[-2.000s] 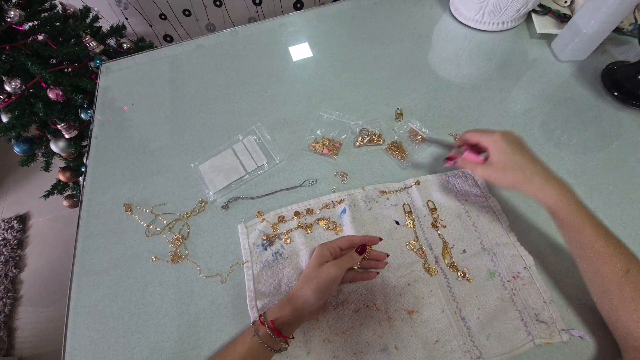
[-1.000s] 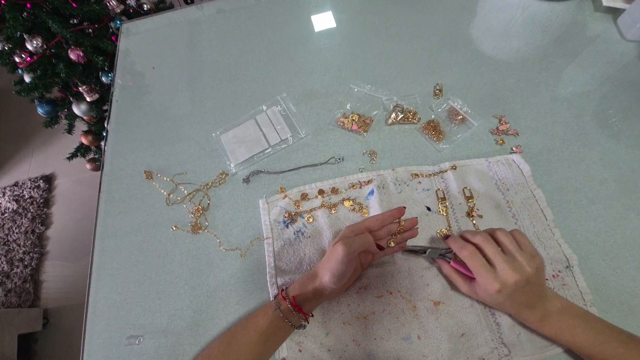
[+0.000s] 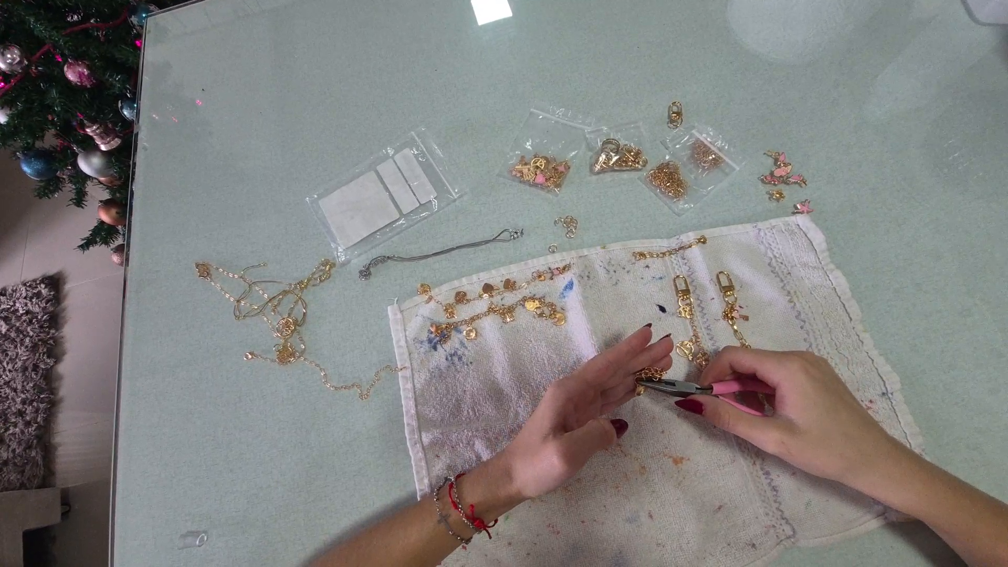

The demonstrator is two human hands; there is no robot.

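Note:
My left hand (image 3: pixel 587 409) is held palm up over a stained white towel (image 3: pixel 535 512), with a small gold chain (image 3: pixel 650 375) lying on its fingers. My right hand (image 3: pixel 776 398) grips pliers (image 3: pixel 701 387) with pink handles, and their metal jaws touch the gold chain. Beyond my right hand lie two gold chains with swivel clasps (image 3: pixel 683 303) (image 3: pixel 728 299), their lower ends close to my fingers. Gold charm bracelets (image 3: pixel 504 311) rest on the towel's left part, and a short gold chain (image 3: pixel 669 250) near its far edge.
Zip bags of gold findings (image 3: pixel 539 169) and a bag with white cards (image 3: pixel 362 213) lie beyond the towel. A silver chain (image 3: pixel 441 252) and tangled gold chains (image 3: pixel 283 315) are to the left. Pink charms (image 3: pixel 781 169) lie at the right. A decorated Christmas tree (image 3: pixel 67 102) stands beyond the table's left edge.
Two seconds ago my right hand was raised with the pliers at the far right, beyond the towel. It has come down to my left hand, and the jaws now meet the chain there.

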